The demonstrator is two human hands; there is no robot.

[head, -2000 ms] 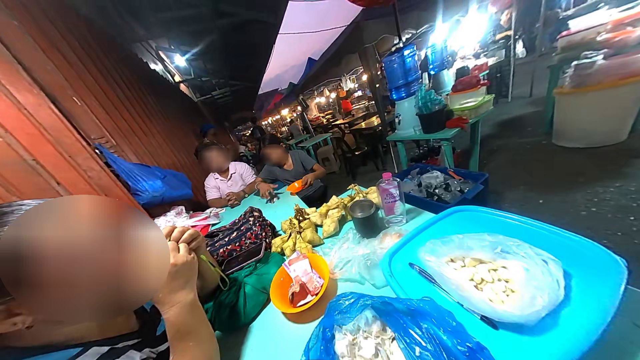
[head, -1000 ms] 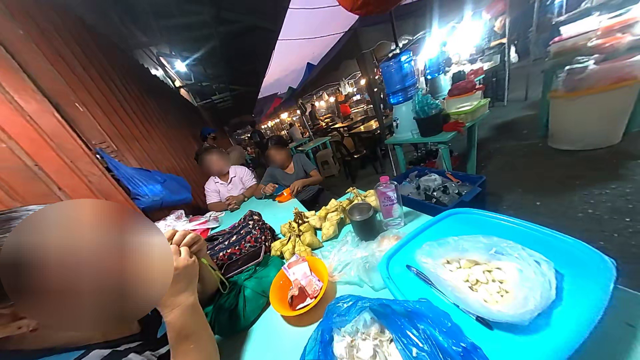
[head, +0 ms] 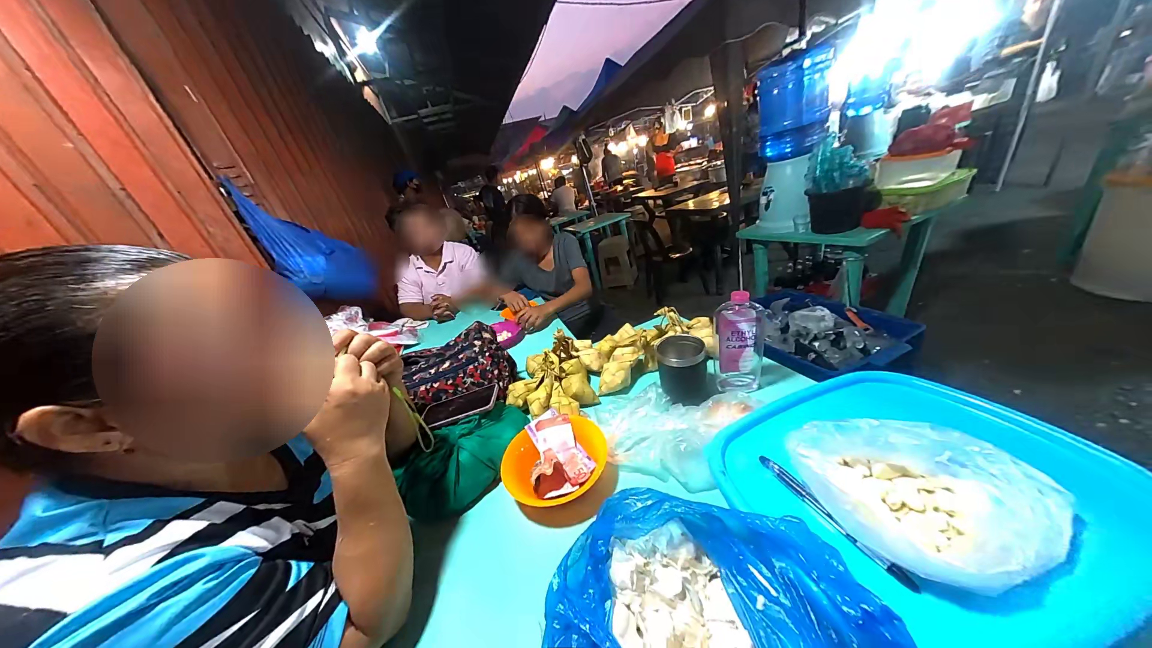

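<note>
Neither my left hand nor my right hand shows in the head view. Nearest the camera, a blue plastic bag (head: 756, 540) gapes over whitish pieces. To its right, a light-blue plastic tray (head: 981, 400) holds a clear plastic bag (head: 1008, 486) of pale peeled pieces, with a dark slender tool, perhaps a knife or pen (head: 837, 522), beside it. An orange bowl (head: 517, 463) has banknotes (head: 560, 450) inside. Behind the bowl lie woven-leaf pouches (head: 621, 355), near a dark cup (head: 682, 369) and an alcohol bottle with a pink cap (head: 739, 342).
A person in a striped shirt (head: 180, 558) sits close at left, hands raised to the face. Two people sit at the table's (head: 477, 558) far end. A patterned bag (head: 463, 364) and green cloth bag (head: 463, 454) lie left; a dark-blue crate (head: 832, 337) stands beyond the tray.
</note>
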